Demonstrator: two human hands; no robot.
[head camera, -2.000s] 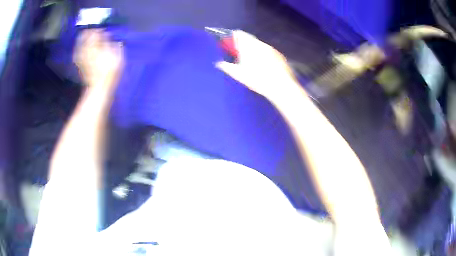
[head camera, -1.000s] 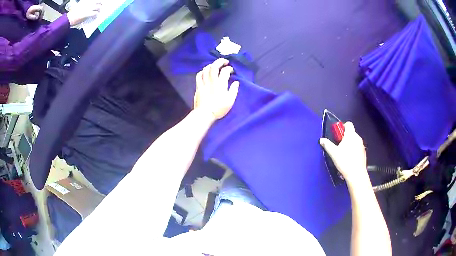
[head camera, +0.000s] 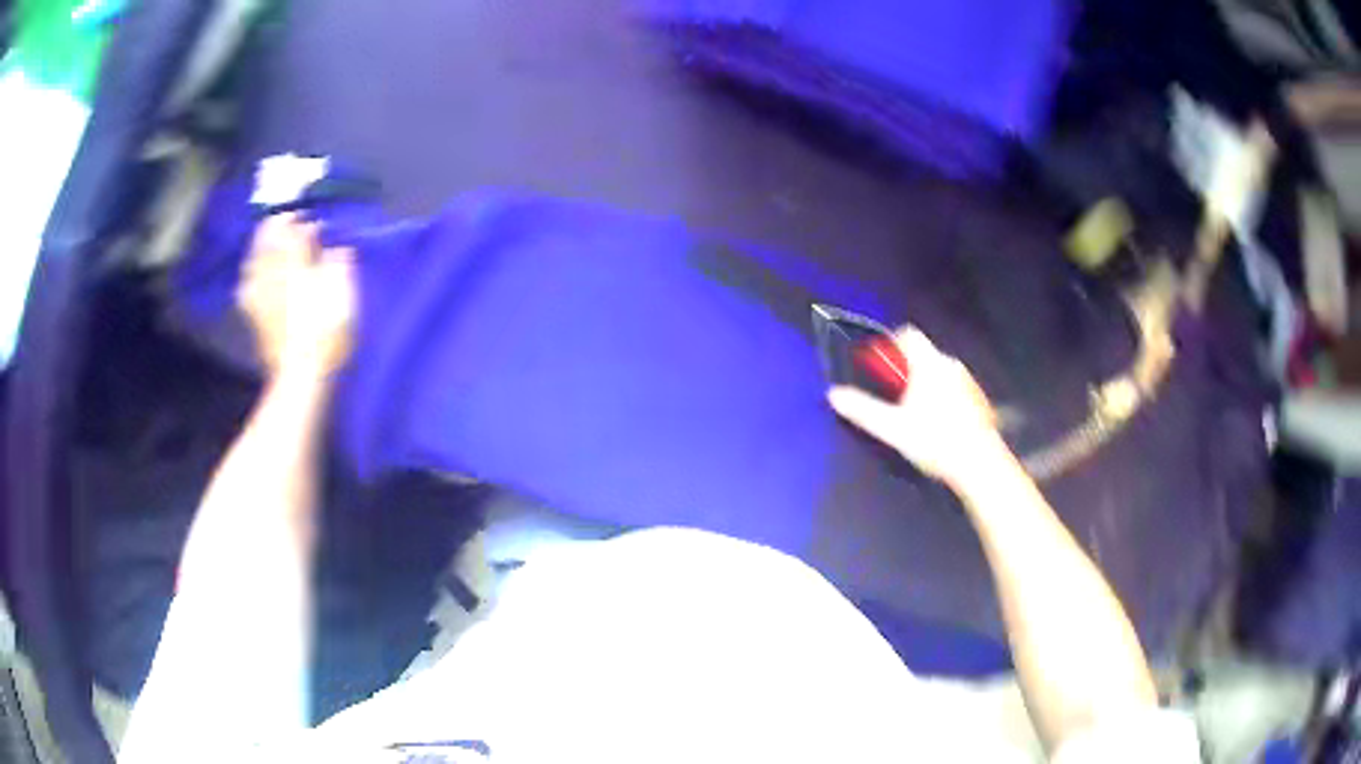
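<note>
The bright blue fabric panel (head camera: 597, 358) lies across the dark padded table in front of me. My left hand (head camera: 303, 291) is at the far left on the bunched blue cloth, just below a white paper label (head camera: 290, 179); blur hides how its fingers hold. My right hand (head camera: 928, 411) is closed around the iron (head camera: 858, 355), dark with a red patch on top, at the panel's right edge. A dark strip (head camera: 754, 281) lies along the panel's far right edge.
A stack of blue panels (head camera: 911, 67) sits at the far side. The tan iron cord (head camera: 1112, 400) runs behind and right of my right hand. A small yellow item (head camera: 1099, 233) is at the far right. Part of something green (head camera: 60, 45) shows at the upper left.
The view has swung right and blurred since a second ago, and the person in purple has left it. My right hand still holds the iron; my left hand remains by the label.
</note>
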